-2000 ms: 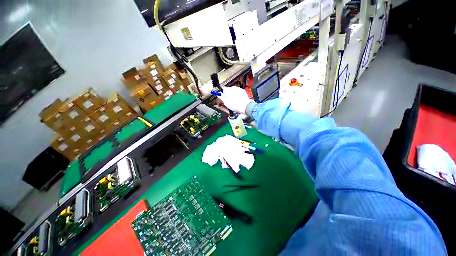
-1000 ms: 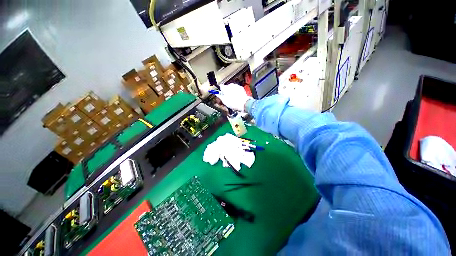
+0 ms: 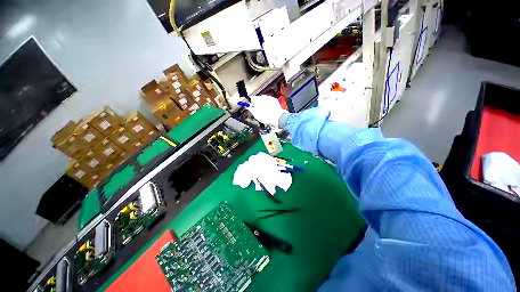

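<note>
My right hand, in a white glove, reaches far forward over the conveyor's far end. It holds a marker pen whose blue end sticks out to the left. What the fingers touch is too small to tell. A power board assembly sits on the line just below and left of the hand. A green control board lies on the near part of the mat, partly over a red pad. My left hand is not in view.
A white bottle, crumpled white cloth with pens, tweezers and a black-handled brush lie on the green mat. Several power boards in carriers line the conveyor at left. A red-lined black tote stands at right. White machines stand ahead.
The view has shifted slightly, so the boards and boxes at left appear a little further right. My right hand stays at nearly the same spot with the pen.
</note>
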